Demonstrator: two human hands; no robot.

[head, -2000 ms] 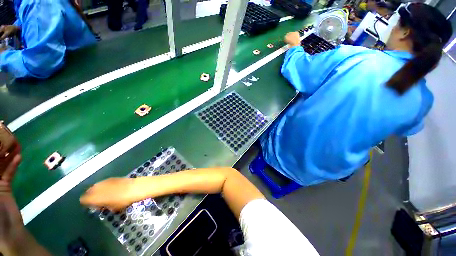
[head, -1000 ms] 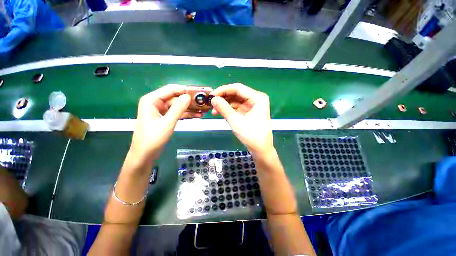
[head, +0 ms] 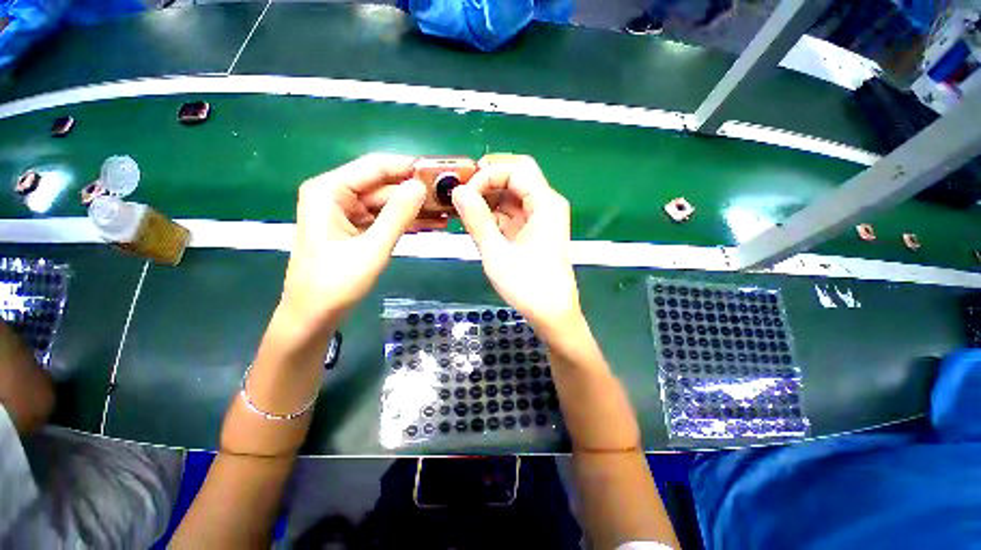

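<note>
My left hand (head: pixel 350 236) holds a copper-coloured device housing (head: pixel 449 169) by its left side, above the green belt. My right hand (head: pixel 516 231) touches the housing from the right, with thumb and fingers at a round black piece (head: pixel 445 189) on its face. Whether the fingertips still grip the piece is hard to tell. The near clear sheet of round black pieces (head: pixel 468 376) lies on the bench below my hands, with glare on its left part. A second, fuller sheet (head: pixel 723 349) lies to the right.
The green belt (head: pixel 581 129) carries copper housings (head: pixel 679 208) at right and dark housings (head: pixel 194 112) at upper left. A bottle with open lid (head: pixel 151 234) stands at left by the white rail. A slanted white post (head: pixel 861 161) crosses the right. People in blue sit across and right.
The round black piece, held beside the housing's right edge a second ago, is now on the housing's round centre. The housing is tilted more upright. The view has shifted slightly.
</note>
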